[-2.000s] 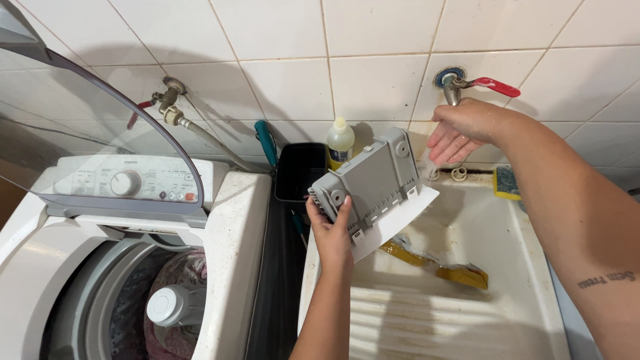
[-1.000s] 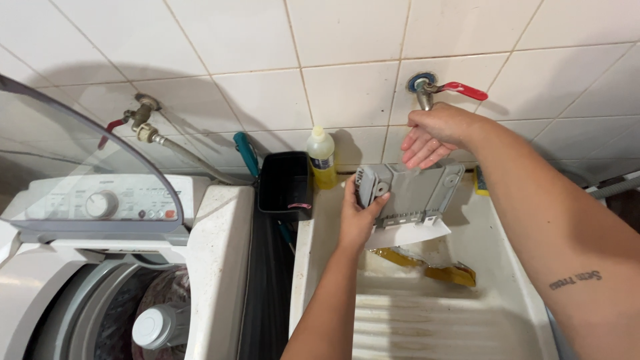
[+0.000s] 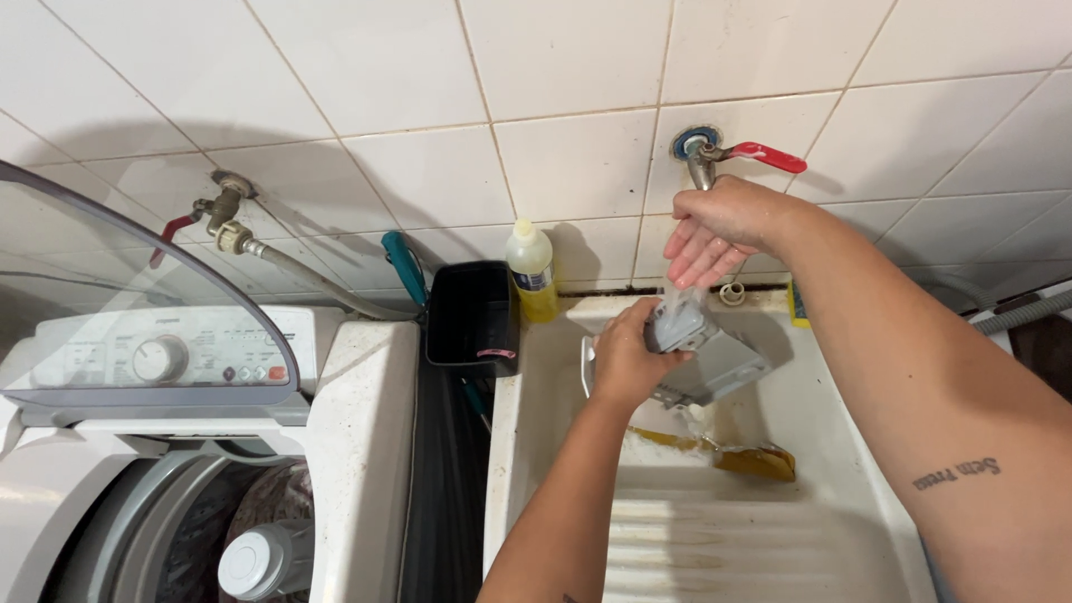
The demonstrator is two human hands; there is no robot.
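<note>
My left hand point(image 3: 632, 356) grips one end of a grey plastic dispenser-like part point(image 3: 712, 368), tilted over the laundry sink point(image 3: 502, 469). Water runs onto that gripped end. Just beneath the spout of the wall tap point(image 3: 702, 172), which has a red lever, my right hand point(image 3: 712, 234) is held with its palm turned up and fingers apart, holding nothing, in the stream. A yellow strip-like object point(image 3: 758, 462) lies wet in the basin below the part. Its exact kind cannot be told.
An open top-loading washing machine point(image 3: 360, 444) stands at left, its hose running to a second tap point(image 3: 224, 209). Between machine and sink are a black container point(image 3: 473, 318) and a teal handle point(image 3: 405, 268). Behind the sink stand a bottle of yellow liquid point(image 3: 533, 272) and a sponge point(image 3: 797, 306).
My left hand has brought the grey part under the tap and turned it; water now splashes on it. My right hand remains by the spout. The view has shifted.
</note>
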